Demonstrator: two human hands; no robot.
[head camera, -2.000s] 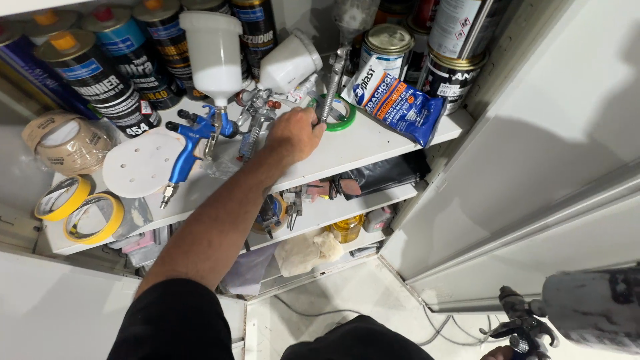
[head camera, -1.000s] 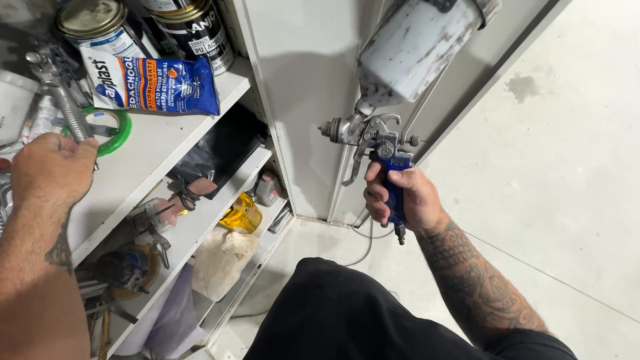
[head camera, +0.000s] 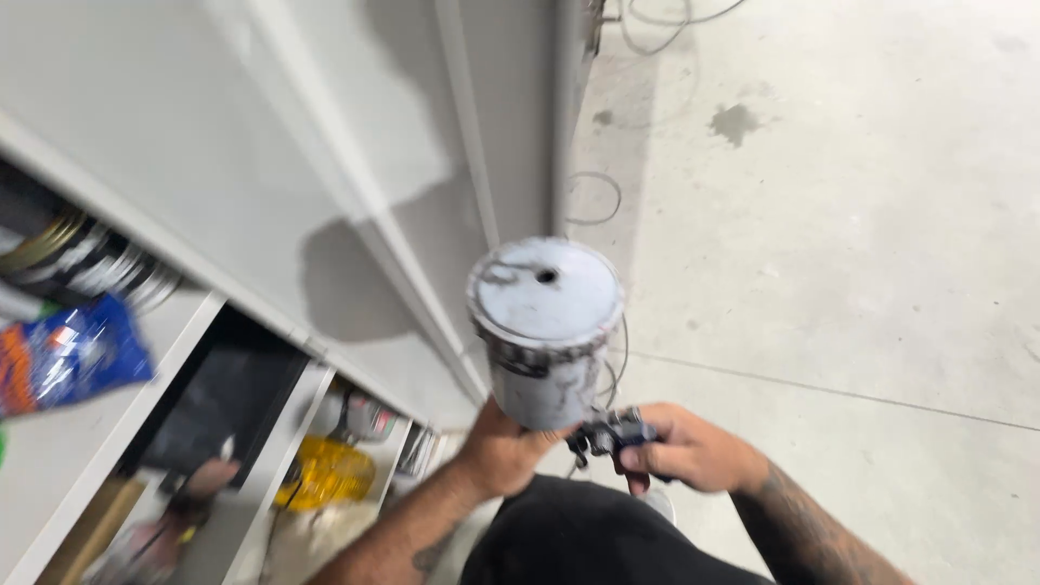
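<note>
A gravity-feed paint spray gun (head camera: 613, 437) is gripped at its blue handle by my right hand (head camera: 691, 451), right of my lap. Its paint-stained cup (head camera: 546, 382), closed by a round lid (head camera: 561, 288) with a small dark hole, stands upright in front of me. My left hand (head camera: 508, 455) is at the underside of the cup, close to the gun's front. The cup hides part of its fingers, so whether they grip the gun or cup is unclear.
White cabinet shelves (head camera: 175, 366) on the left bear a blue and orange packet (head camera: 81, 353), metal cans (head camera: 73, 244) and a yellow object (head camera: 329, 471). A white cabinet door (head camera: 325, 146) stands ahead. Thin cable (head camera: 595, 199) lies on the floor (head camera: 812, 284).
My left hand has left the metal item on the shelf and come to the spray gun's cup. The gun is now lower, before my lap. The view has swung right.
</note>
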